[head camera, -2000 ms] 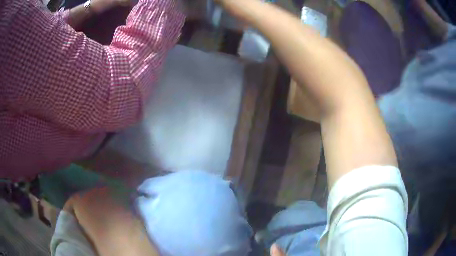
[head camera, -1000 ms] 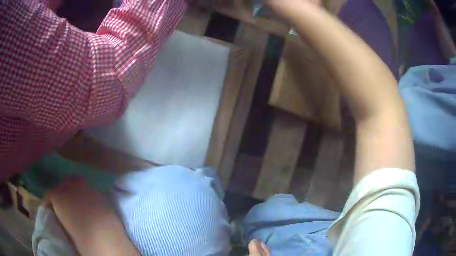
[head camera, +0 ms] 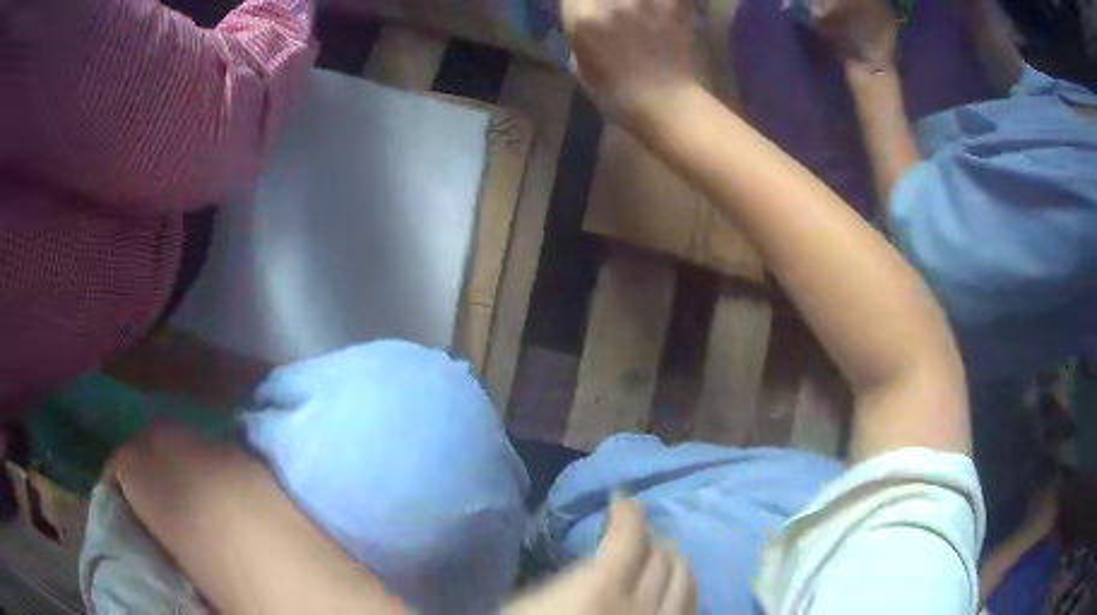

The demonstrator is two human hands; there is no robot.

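Observation:
My right hand is at the top centre, cut off by the top edge, with my bare forearm reaching up to it from the lower right. Its fingers are blurred and partly hidden, so I cannot tell whether it holds anything. My left hand is at the bottom centre above my light blue knees, cut off by the bottom edge. Its thumb points up and its fingers look curled; what lies inside them is hidden. A large flat white sheet lies on brown cardboard left of centre.
A slatted wooden pallet lies below, with another brown cardboard piece partly behind my right forearm. A person in a red checked shirt is close at left. Another person's blue-clothed body and hand are at upper right.
My left hand has risen further into view from the bottom edge. More of my right hand shows at the top. The white boxes near it two seconds ago are out of view. The view has shifted.

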